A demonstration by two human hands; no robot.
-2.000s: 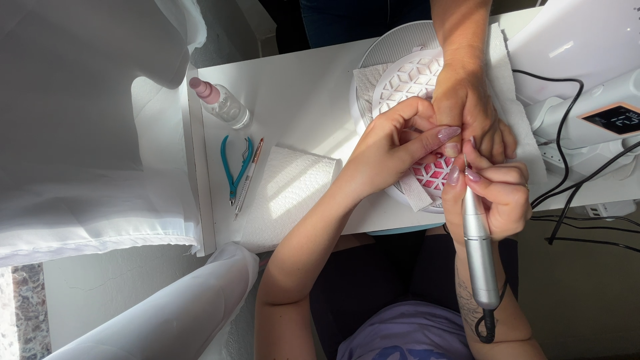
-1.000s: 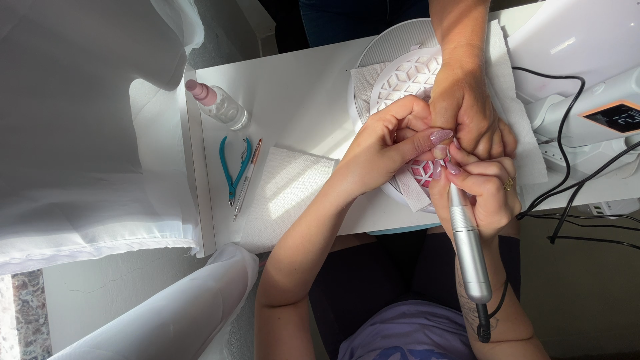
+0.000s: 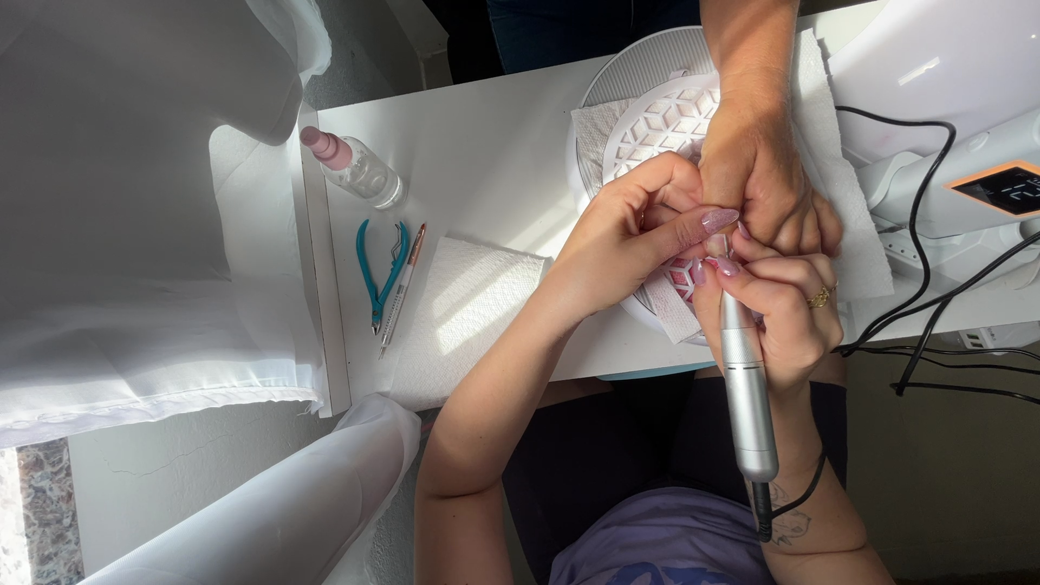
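My right hand (image 3: 776, 305) grips a silver electric nail drill (image 3: 749, 390) like a pen, its tip up at the thumbnail of another person's hand (image 3: 760, 175). My left hand (image 3: 642, 231) holds that person's thumb between its thumb and fingers. The drill's bit is mostly hidden by fingers. Beneath the hands is a round nail dust collector (image 3: 662, 118) with a white geometric grille, with paper towel (image 3: 841, 179) around it. Some red or pink shows through the grille near the drill's tip. A cord runs from the drill's lower end past my right forearm.
Left on the white table (image 3: 479, 122) lie teal cuticle nippers (image 3: 379, 280), a slim rose-and-clear nail tool (image 3: 404, 288) and a folded paper towel (image 3: 479, 301). A pink-capped clear spray bottle (image 3: 357, 166) is behind them. At right are a white device with a display (image 3: 1003, 188) and black cords (image 3: 922, 219).
My right hand and the drill have shifted slightly to the left since the first frame, and the drill is tilted a little differently. My left hand keeps its hold on the other person's thumb.
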